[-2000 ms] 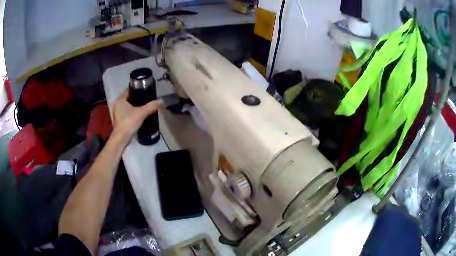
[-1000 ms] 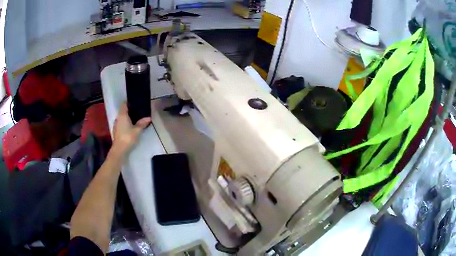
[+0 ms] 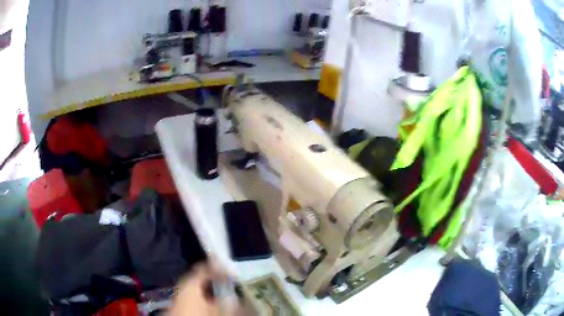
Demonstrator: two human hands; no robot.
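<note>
The black vacuum flask (image 3: 206, 145) stands upright on the white table of the second sewing machine, near its left edge. A black mobile phone (image 3: 246, 229) lies flat beside the bare cream machine (image 3: 303, 145). My left hand (image 3: 201, 291) is low in the picture at the table's near left edge, away from the flask and below the phone. It is strongly blurred and partly cut off by the bottom edge. A small greyish shape shows at its fingers, but I cannot tell whether it is held. My right hand is out of the picture.
Neon strips (image 3: 442, 154) hang at the right, near plastic-bagged goods (image 3: 525, 247). Navy cloth (image 3: 465, 289) lies at the lower right. Dark grey garments (image 3: 154, 237) and red-orange crates (image 3: 54, 197) are at the left. A long table with a yellow edge (image 3: 123, 97) stands behind.
My left hand has let go of the flask and moved down towards the wearer. The flask now stands free on the table. The view has shifted, showing more of the back wall.
</note>
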